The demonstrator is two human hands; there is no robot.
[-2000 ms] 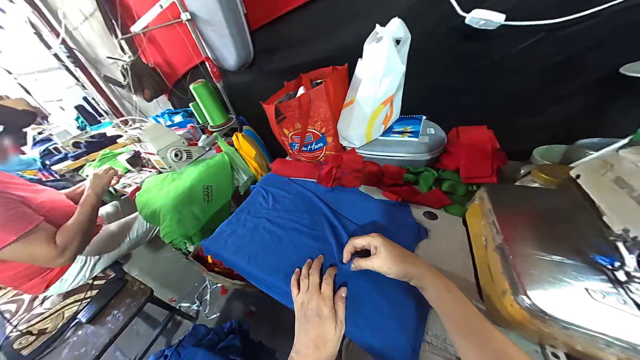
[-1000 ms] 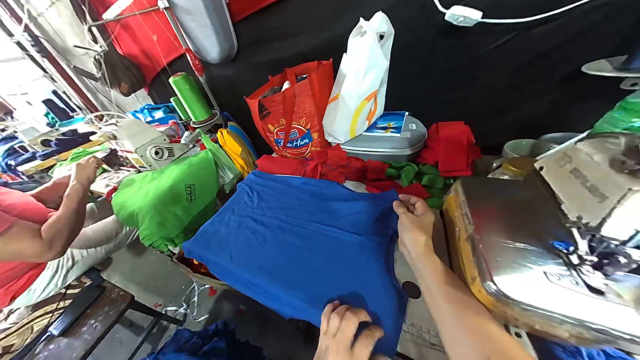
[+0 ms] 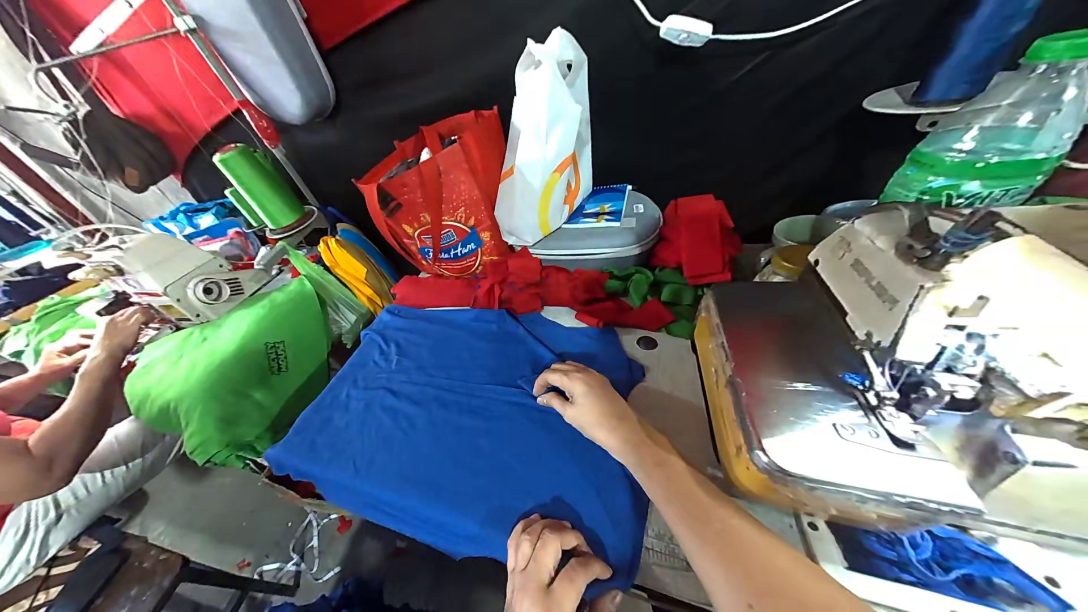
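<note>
A blue fabric garment piece (image 3: 459, 416) lies spread over the table, its near and left edges hanging past the table's edge. My right hand (image 3: 591, 404) pinches a fold of the fabric near its upper right part, thumb and fingertips together. Lower down, my left hand (image 3: 552, 561) lies on the cloth close to its near right edge with fingers curled; whether it grips the cloth cannot be told. Behind the blue piece lie red fabric strips (image 3: 510, 285) and green fabric pieces (image 3: 680, 297).
At right stands an industrial sewing machine (image 3: 918, 374) with a shiny metal bed. Behind are a red bag (image 3: 459, 195), a white plastic bag (image 3: 544, 170) and a grey case (image 3: 633, 234). Green fabric (image 3: 238, 374) is at left, beside a co-worker's hands (image 3: 93, 344) and another sewing machine (image 3: 195, 276).
My right hand has moved from the cloth's upper right corner inward toward its middle. That corner side, spread flat a second ago, now shows a fold. My left hand stays near the lower edge.
</note>
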